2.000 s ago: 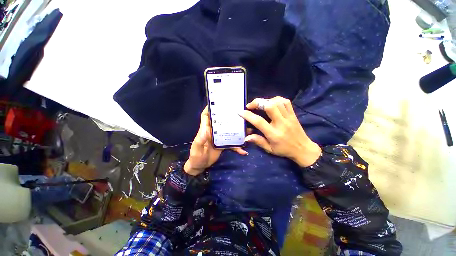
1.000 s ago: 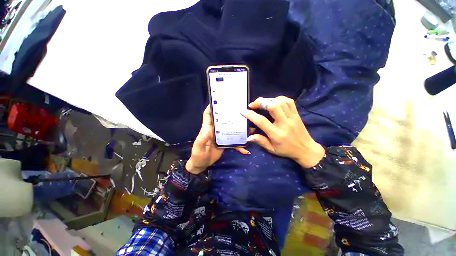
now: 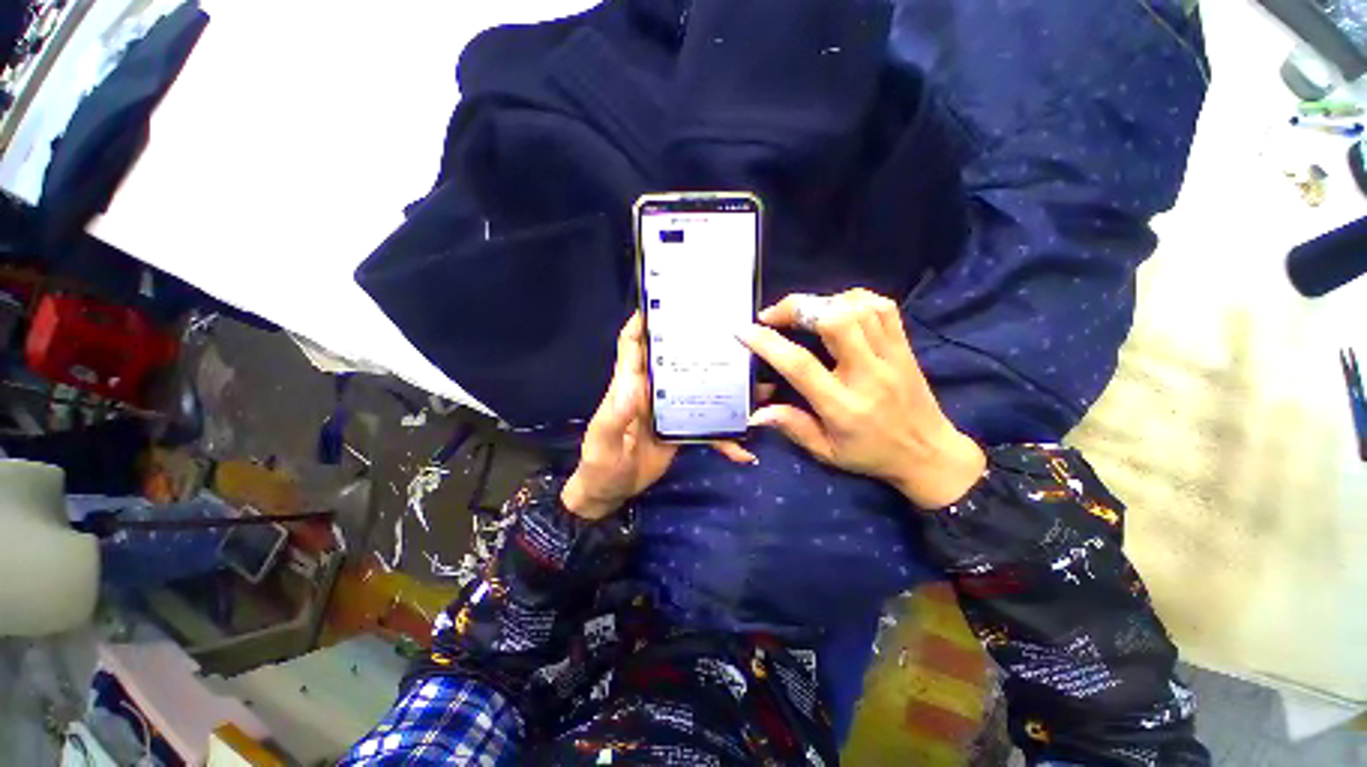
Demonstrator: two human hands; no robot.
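Note:
A smartphone [image 3: 700,318] with a lit white screen is upright in front of me. My left hand [image 3: 616,438] holds it from below and its left side, with fingertips showing at its lower right. My right hand [image 3: 858,393] is at the phone's right edge, fingers apart, with the index fingertip over or on the screen; contact cannot be told. A pale band is on a right finger. Behind the phone lies the matte dark navy garment [image 3: 510,285], and its shiny dotted blue lining [image 3: 1034,225] spreads right and under my hands.
The white table top [image 3: 300,180] is at the left, a cream cover [image 3: 1229,450] at the right. A dark cylinder [image 3: 1328,259] and a thin dark tool [image 3: 1354,402] lie at the far right. A red object [image 3: 93,348], a pale rounded form [image 3: 42,552] and floor scraps are at lower left.
The whole view has shifted slightly, so the garment, phone and hands appear a little further right. Hands and phone keep nearly the same pose.

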